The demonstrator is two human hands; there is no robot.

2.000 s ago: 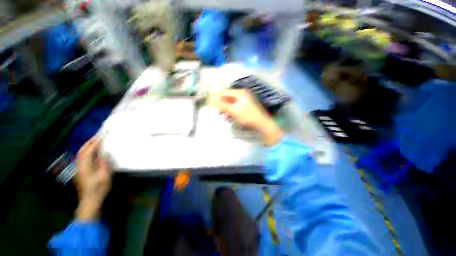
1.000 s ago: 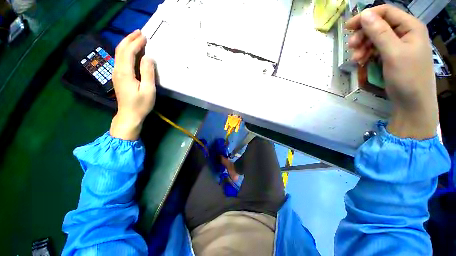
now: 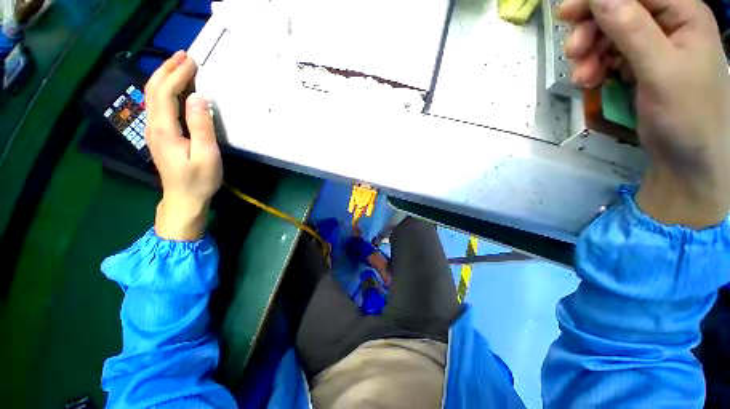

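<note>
The white machine table (image 3: 352, 120) fills the upper middle. My left hand (image 3: 184, 152) is at its left edge, fingers slightly apart, with nothing seen in it. My right hand (image 3: 664, 96) is over the green-and-orange fixture (image 3: 619, 104) at the upper right. Its fingers are curled and partly cut off by the top edge, so I cannot tell whether they hold something small. A crumpled yellow item (image 3: 518, 9) lies left of the fixture, cut off by the top edge.
A black teach pendant (image 3: 126, 120) with coloured keys lies left of my left hand on a green surface (image 3: 48, 240). A yellow cord (image 3: 268, 209) and orange connector (image 3: 362, 200) hang below the table's front edge. Dark blue pads (image 3: 178, 33) lie behind the pendant.
The view has shifted slightly, so the table and fixture sit a little differently in it. Both hands stay at about the same places, left at the table edge, right over the fixture.
</note>
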